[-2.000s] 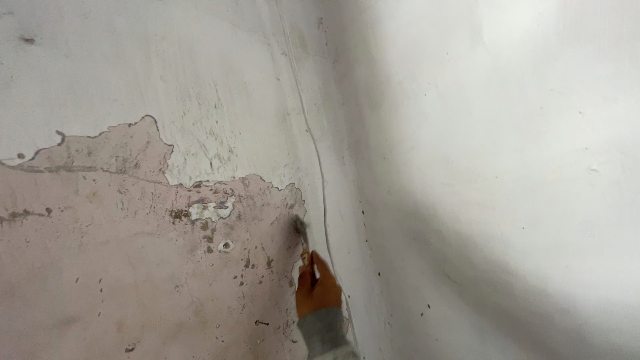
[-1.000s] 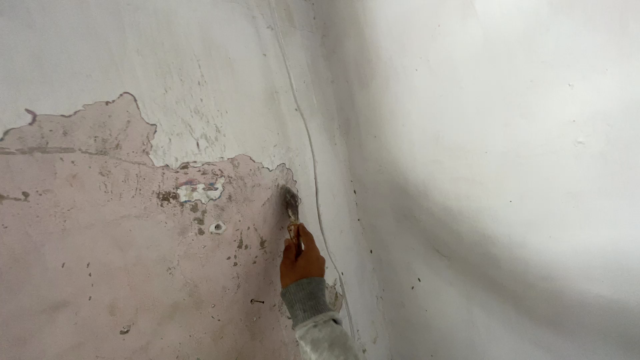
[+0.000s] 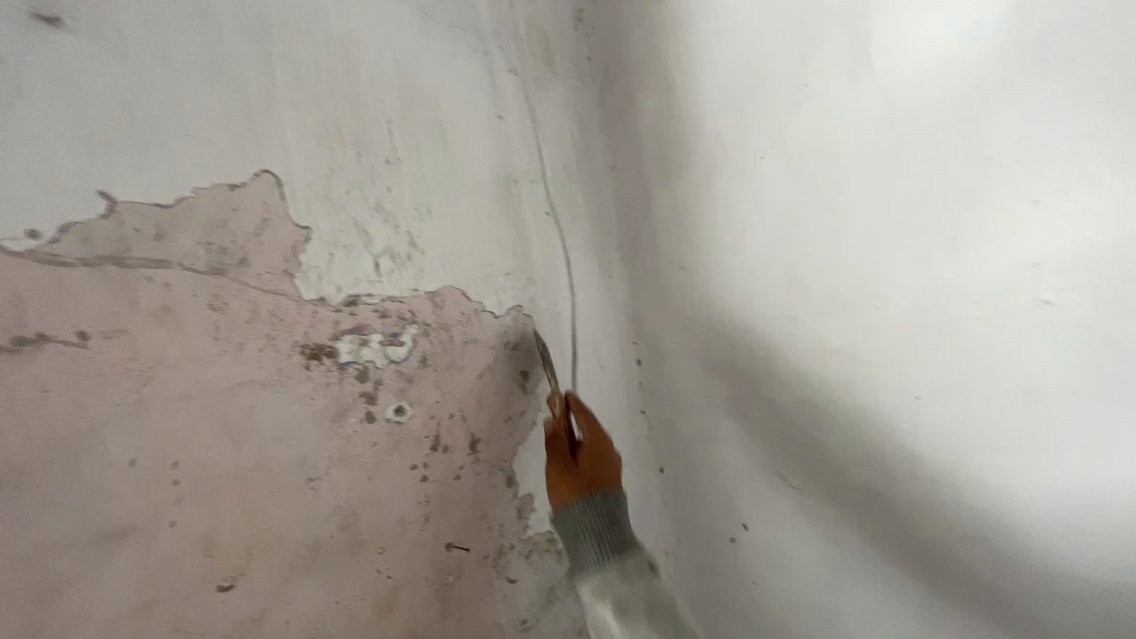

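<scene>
My right hand (image 3: pixel 581 453), in a grey ribbed cuff, grips the handle of a scraper (image 3: pixel 545 359) near the wall corner. The scraper's thin blade is seen nearly edge-on and points up and slightly left. Its tip is at the ragged edge where white paint (image 3: pixel 417 222) meets the bare pinkish plaster (image 3: pixel 266 444). Whether the tip touches the wall cannot be told. A small island of white paint (image 3: pixel 377 348) remains on the plaster to the left of the blade. My left hand is out of view.
A thin cable (image 3: pixel 557 222) runs down the wall beside the corner, passing behind my hand. The adjoining white wall (image 3: pixel 887 266) fills the right side. A nail (image 3: pixel 457 548) sticks out of the plaster low down, and a small round hole (image 3: pixel 399 412) lies above it.
The scraper has turned in my right hand: its blade showed broader one second ago and now appears nearly edge-on. The view has shifted a little.
</scene>
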